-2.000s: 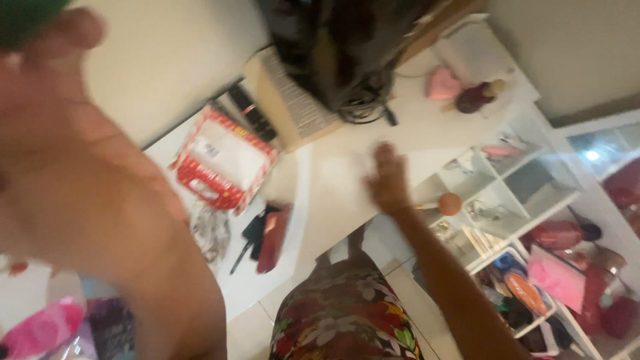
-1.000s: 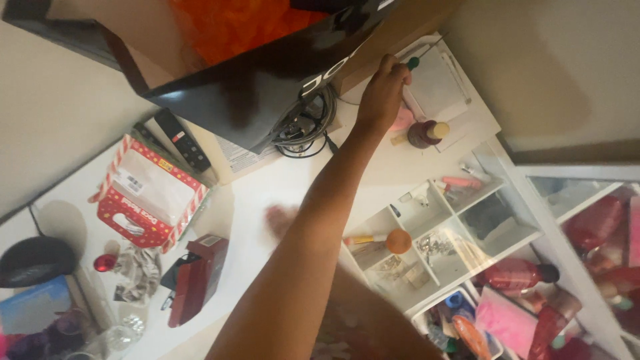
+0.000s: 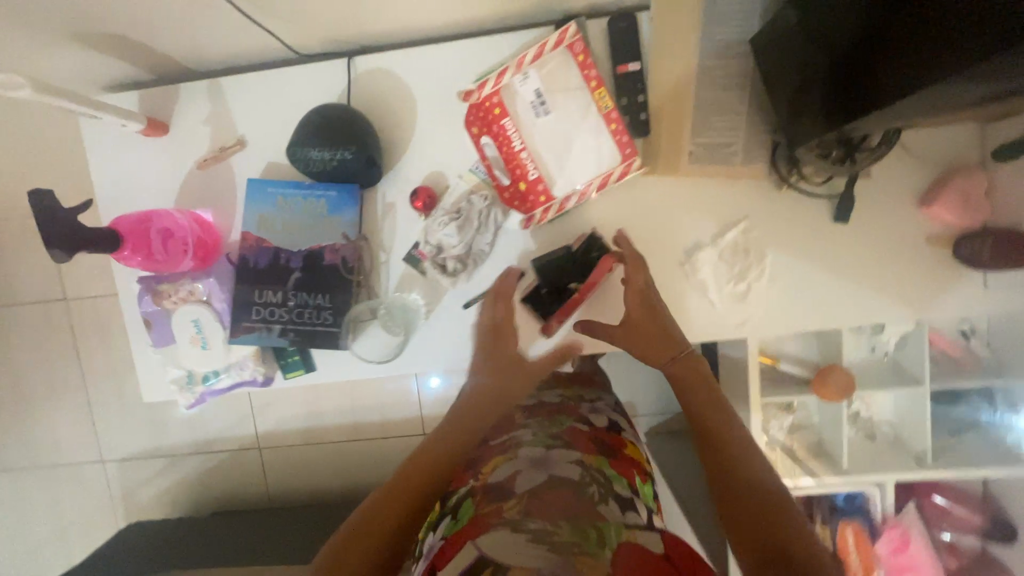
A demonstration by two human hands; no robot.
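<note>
A small red box with black items in it lies near the front edge of the white table, between my hands. My left hand is at its left side, fingers apart, with a thin dark stick beside the fingertips. On the box's right side is my right hand, thumb and fingers spread around the red rim; whether they press on it is hard to tell. Behind the box lie a crumpled grey cloth or wrapper and a red and white gift box with a clear window.
A book, a pink spray bottle, a wipes pack, a dark rounded device and a glass jar stand or lie at left. A remote control, black bag, crumpled white tissue and divided organizer are rightward.
The right hand, earlier over the far right of the table by the green item, is now at the red box. The left hand is there too. The view has swung left.
</note>
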